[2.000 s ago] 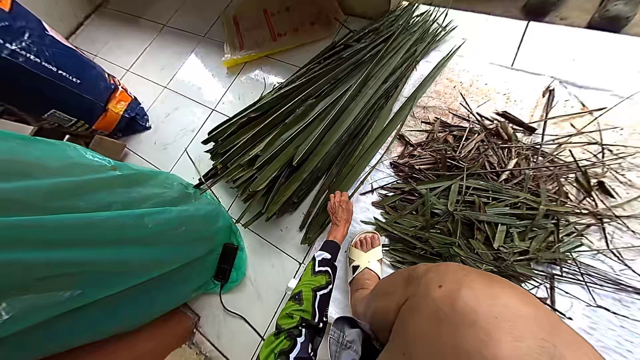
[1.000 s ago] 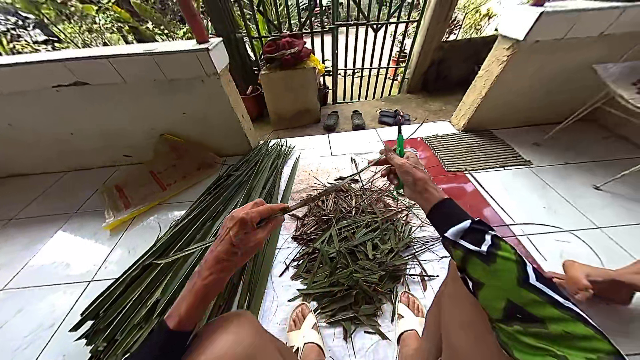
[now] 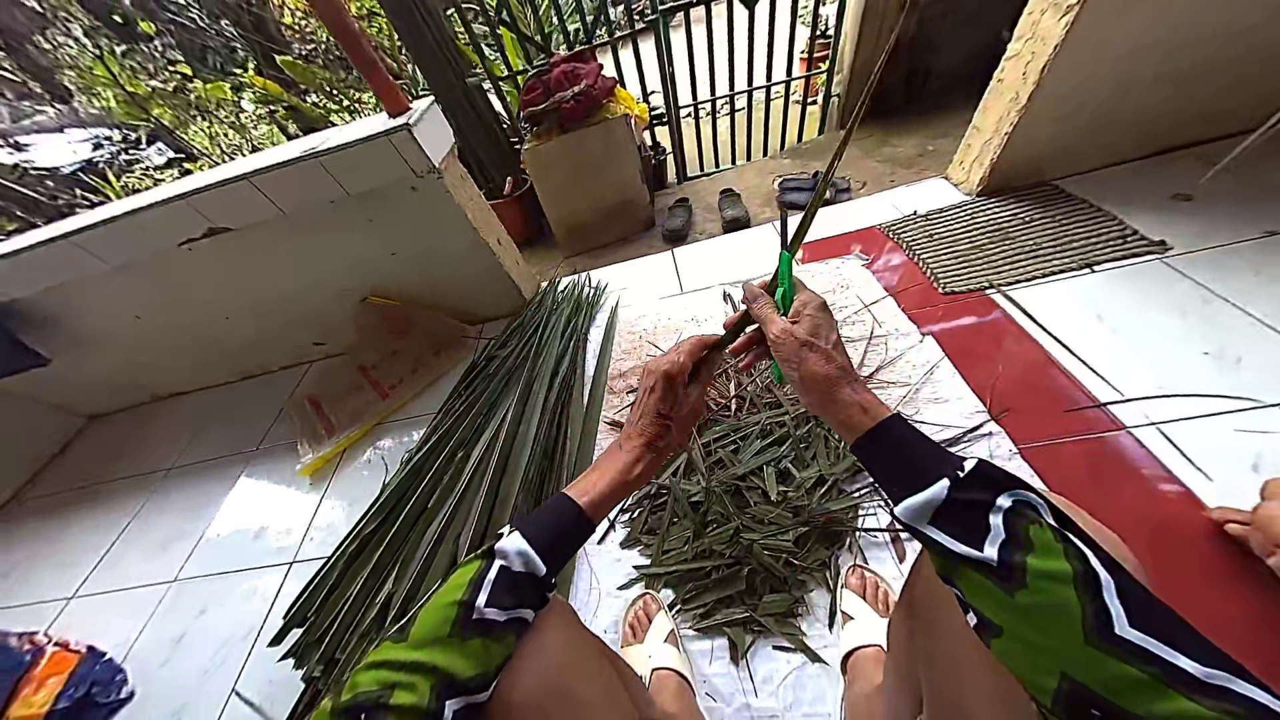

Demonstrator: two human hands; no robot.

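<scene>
My left hand (image 3: 668, 398) is closed around the near end of a long narrow leaf strip (image 3: 822, 185), which slants up and away past my right hand. Green-handled scissors (image 3: 784, 290) are in my right hand (image 3: 808, 350), whose fingers also touch the strip. Whether the blades are apart cannot be told. Below both hands lies a heap of cut leaf pieces (image 3: 750, 490), green in front and browner behind. A bundle of long green leaves (image 3: 470, 470) lies to the left of the heap.
A white sheet (image 3: 640, 320) lies under the heap. Beyond are a woven mat (image 3: 1020, 235), shoes (image 3: 733, 210), a planter box (image 3: 588, 185) and a metal gate (image 3: 740, 90). A clear plastic bag (image 3: 375, 385) lies at left. Another person's hand (image 3: 1255, 525) shows at the right edge.
My hands have come closer together, and the long strip now points up and away. Two seconds ago one hand was by the leaf bundle. The view has swung up from the floor since then.
</scene>
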